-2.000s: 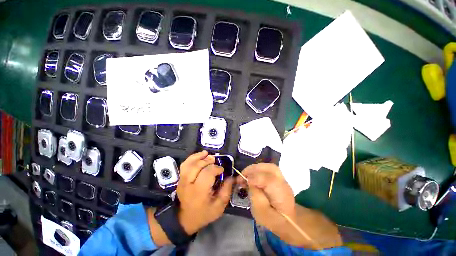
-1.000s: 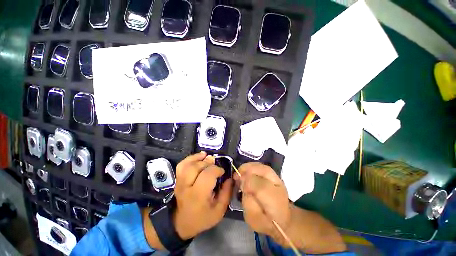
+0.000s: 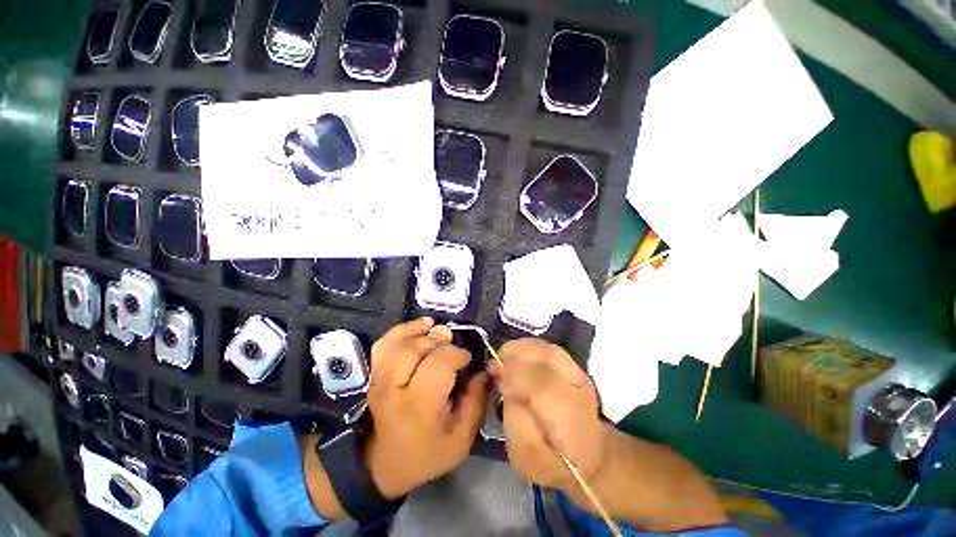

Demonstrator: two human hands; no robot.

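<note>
My left hand (image 3: 421,404), with a black band on the wrist, holds a dark watch case (image 3: 469,341) with a shiny silver rim. The palm and fingers hide most of the case. My right hand (image 3: 550,414) grips a thin bamboo stick (image 3: 583,485) like a pen. The stick's tip meets the upper right rim of the case; whether it touches cannot be told. Both hands are over the near right part of the black foam tray (image 3: 511,157). A white wipe (image 3: 547,283) partly covers a watch in a pocket just beyond my right hand.
Watches sit in the tray pockets, some screen up, some back up. A label slip (image 3: 314,226) bears one watch. To the right lie a white sheet (image 3: 729,121), crumpled wipes (image 3: 681,309), loose sticks (image 3: 756,288), an orange-red piece (image 3: 646,250) and a tan-brown bottle (image 3: 818,380) with a metal top.
Compared with two seconds ago, the tray and bench sit slightly differently in view. My right hand and the stick have shifted slightly at the rim. My left hand keeps its hold on the case.
</note>
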